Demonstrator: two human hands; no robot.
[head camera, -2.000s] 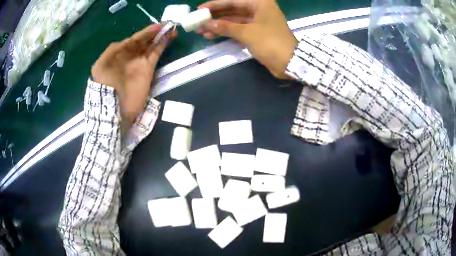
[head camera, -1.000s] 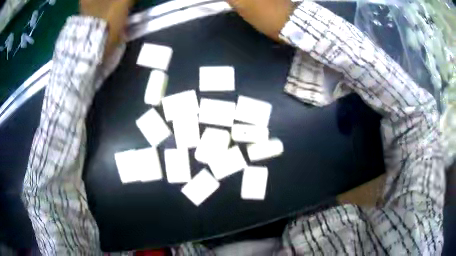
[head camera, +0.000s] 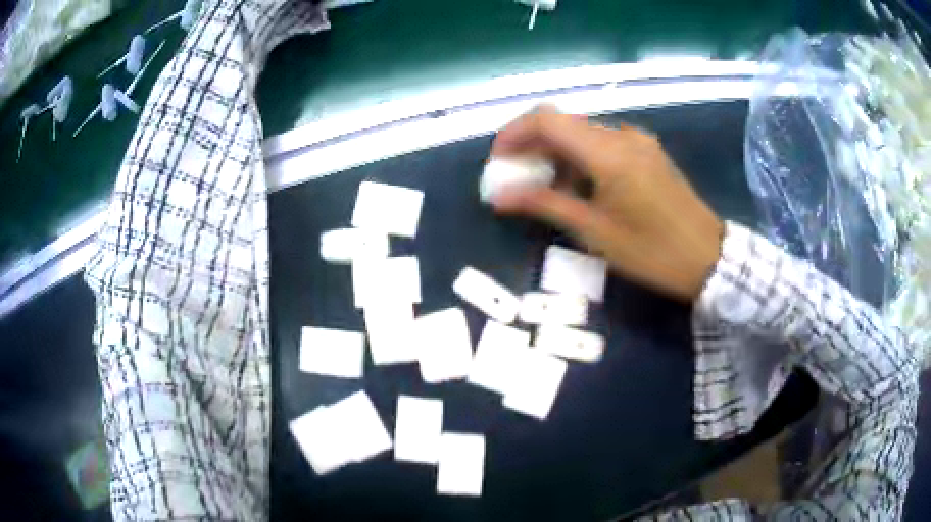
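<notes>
My right hand (head camera: 613, 189) is above the black worktop near the rail. It holds a white housing (head camera: 518, 178) between thumb and fingers. The hand is slightly blurred. My left hand is out of the picture; only its checked sleeve (head camera: 184, 265) shows, reaching up past the top edge. Loose white housings (head camera: 445, 345) lie spread on the worktop below my right hand. Most lie on a broad face; a few lie on their side and show a small dark hole.
A pale metal rail (head camera: 408, 124) curves between the worktop and the green belt (head camera: 429, 41). Several stemmed parts (head camera: 110, 100) lie on the belt at upper left. A pale bag (head camera: 41, 41) is at the upper left corner. A clear bag of white pieces (head camera: 878, 153) is at right.
My right hand has come back from the belt over the worktop with a housing in it. My left arm has reached up out of view. The loose housings now lie in a different arrangement.
</notes>
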